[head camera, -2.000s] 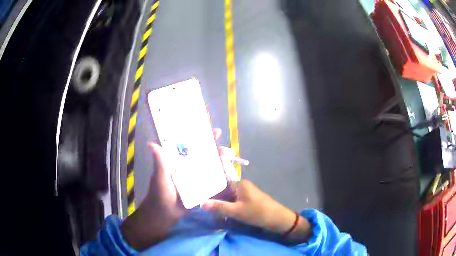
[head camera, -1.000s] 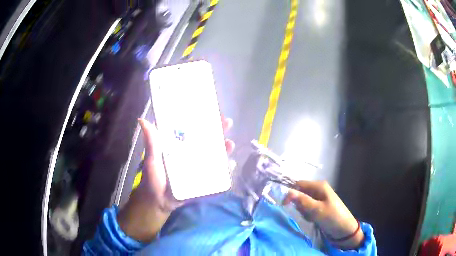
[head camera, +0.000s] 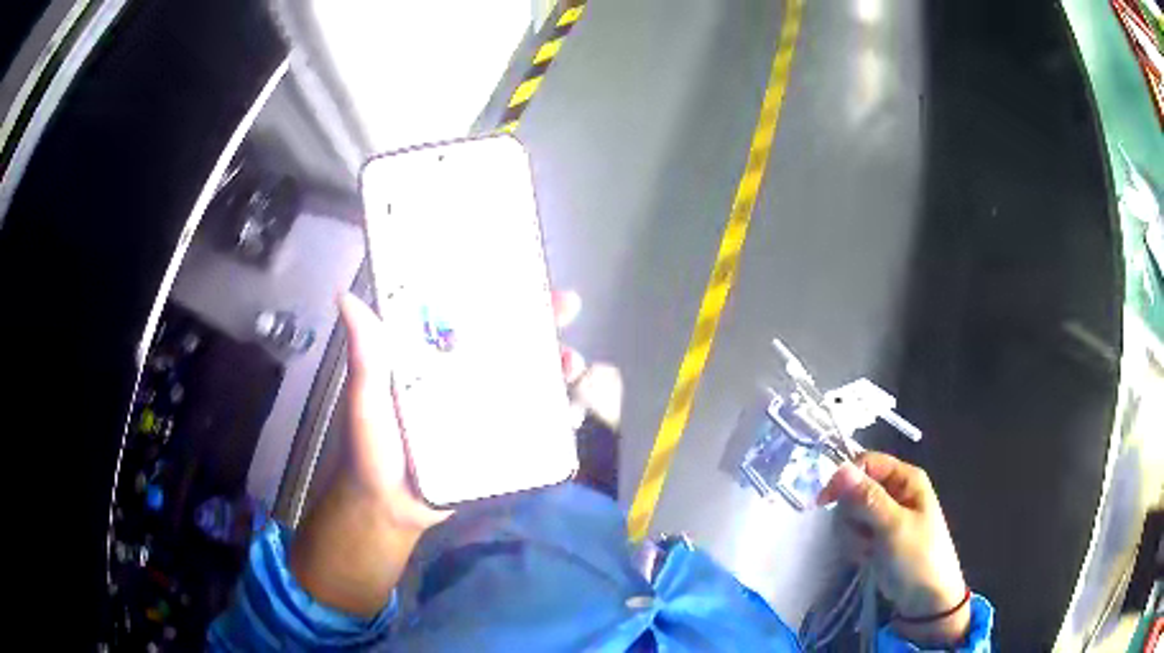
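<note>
A smartphone (head camera: 472, 344) with a bright white screen lies in my left hand (head camera: 364, 485). The thumb is along its left edge and fingertips show at its right edge. My right hand (head camera: 900, 523), at the lower right, pinches a bunch of antenna cables with white pads (head camera: 817, 427) between thumb and fingers. The pads fan out above and left of the fingertips, and thin leads hang below the hand. The bunch is apart from the phone. The phone hides most of the left fingers.
Grey floor with a yellow line (head camera: 721, 300) runs ahead. A dark strip borders it on the right, then a green-matted bench edge (head camera: 1130, 191). On the left is a long dark structure with a pale rail and small coloured spots. My blue smock is below.
My right hand has moved out to the right with the bunch, away from the phone. The left hand still holds the phone, slightly further left. The floor view has shifted.
</note>
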